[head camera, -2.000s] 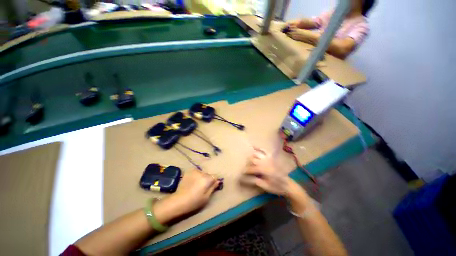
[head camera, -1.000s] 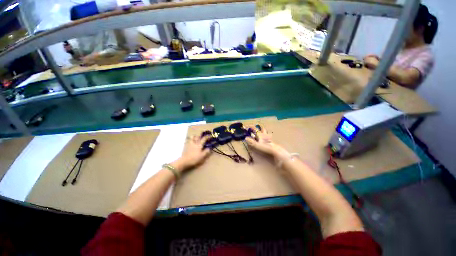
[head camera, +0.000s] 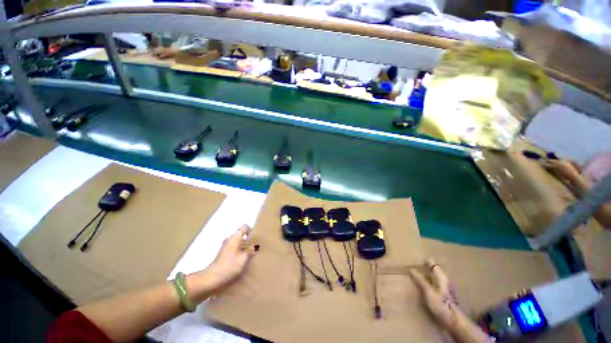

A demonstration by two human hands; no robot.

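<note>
Four black rounded units with yellow marks lie in a row on a brown cardboard sheet (head camera: 335,295); the rightmost unit (head camera: 370,239) sits slightly apart. Their thin leads point towards me. My left hand (head camera: 231,260) is at the sheet's left edge and appears to grip it, with a small dark spot by its fingertips. My right hand (head camera: 434,291) is at the sheet's right side, fingers bent; its grip is unclear. The tester (head camera: 529,311), with a lit blue screen, stands beyond my right hand, partly cut off.
Another unit (head camera: 117,196) lies on the left cardboard mat (head camera: 154,224), beside a white strip (head camera: 241,201). Several spaced units are on the green conveyor (head camera: 382,167). An overhead shelf (head camera: 241,30) crosses above. A person's arm (head camera: 569,171) is at the far right.
The units were gathered into a row, and my hands have parted to either side. The cardboard sheet under them now sits shifted, overlapping the conveyor's edge. The view has turned.
</note>
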